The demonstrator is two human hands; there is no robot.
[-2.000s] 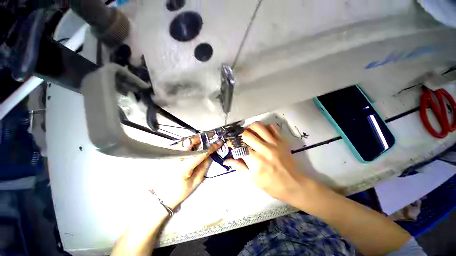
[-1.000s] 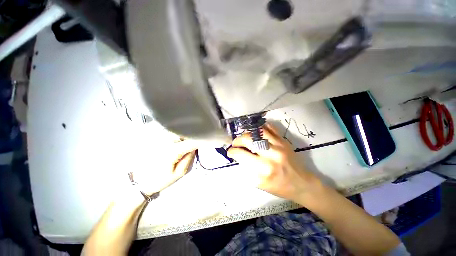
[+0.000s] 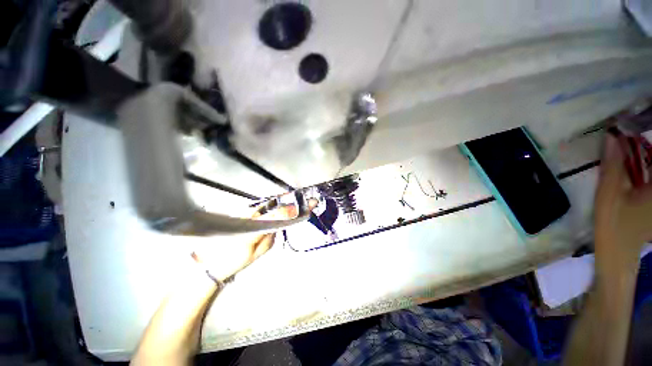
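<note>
A small black fabric piece [image 3: 325, 216] with white on it lies at the presser foot [image 3: 304, 199], under the machine head. My left hand [image 3: 247, 246] is left of the foot, its fingertips on the piece's left end; the grey curved machine part and glare hide some of the fingers. My right hand [image 3: 620, 196] is at the right edge, closed around the red handles of the scissors [image 3: 638, 161], which are partly hidden and blurred. The ridged metal part [image 3: 354, 214] is right of the foot.
A phone in a teal case [image 3: 516, 179] lies between the machine and my right hand. Dark thread ends [image 3: 422, 189] lie right of the foot. The off-white machine arm [image 3: 457, 86] spans the top. White paper [image 3: 565, 280] and a blue crate [image 3: 540, 332] are below the table's right edge.
My right hand has left the presser foot, moved far right and taken hold of the scissors. My left hand stays beside the foot. The camera view has shifted.
</note>
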